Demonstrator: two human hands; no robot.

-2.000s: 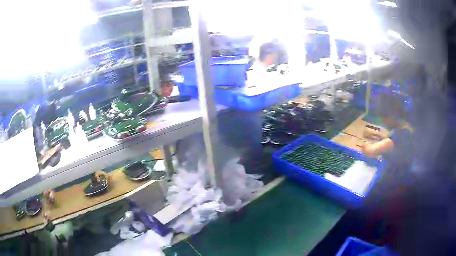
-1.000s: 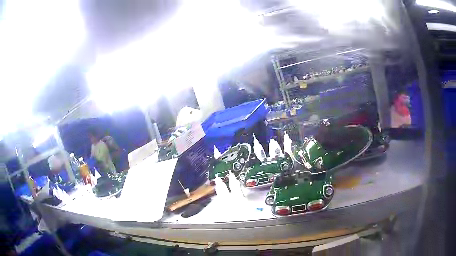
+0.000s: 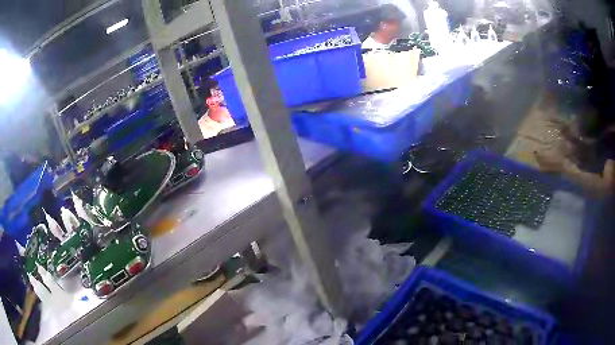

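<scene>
Neither of my hands is in view. A blue tray of small dark parts (image 3: 458,318) lies nearest me at the bottom, cut off by the lower edge. Beyond it, another blue tray holds dense rows of small green parts (image 3: 495,192) beside a white liner sheet (image 3: 554,232). Glossy green model car bodies (image 3: 116,259) with red-and-white lamps stand on the white raised shelf (image 3: 209,219) at the left. White pointed nozzles (image 3: 70,219) stick up among them.
A pale post (image 3: 270,135) rises in front of the shelf. White wrapping (image 3: 303,296) is heaped at its foot. A blue tote with silvery parts (image 3: 317,71) and a flat blue tray (image 3: 384,128) sit behind. Another person's arm (image 3: 573,165) is at the right; two people are farther back.
The view has swung back right from the shelf's car bodies. Compared with the earliest frame, the tray of dark parts now shows at the bottom, where only a blue tote's corner showed.
</scene>
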